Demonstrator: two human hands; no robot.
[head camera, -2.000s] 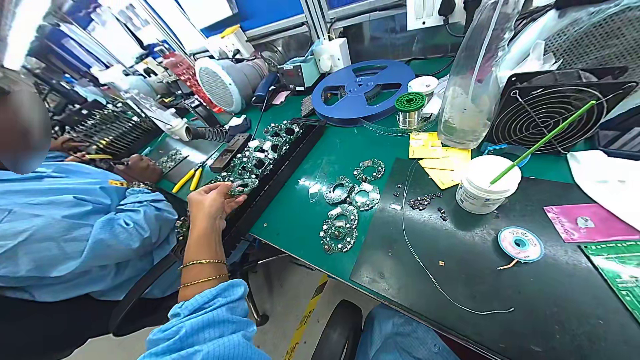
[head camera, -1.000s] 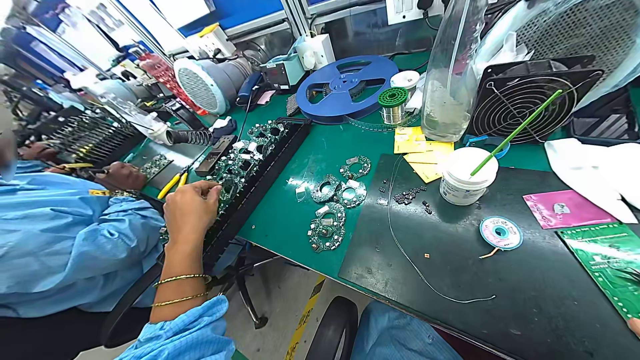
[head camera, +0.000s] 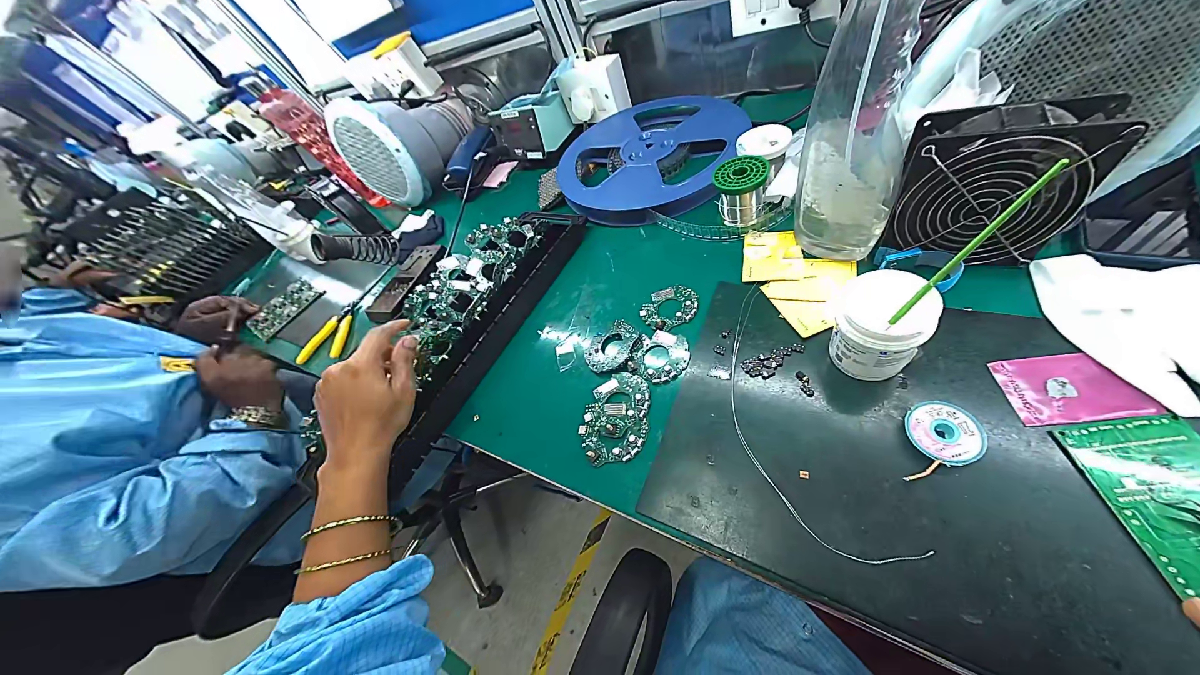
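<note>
My left hand, with two bangles at the wrist, is at the near part of a long black tray filled with small green circuit boards. Its fingertips are beside the boards; whether they grip one cannot be told. Of my right hand only a fingertip shows at the right edge, by a green printed circuit board; its grip is hidden. Ring-shaped circuit boards lie on the green mat right of the tray. Small dark components lie on the black mat near a length of thin wire.
A co-worker's hands are close by on the left, near yellow-handled pliers. Behind are a blue reel, a solder wire spool and a fan. A white tub with a green stick and a desoldering braid spool stand right.
The view has shifted somewhat. My left hand stays at the tray. A fingertip of my right hand, absent two seconds ago, shows at the right edge by the green board.
</note>
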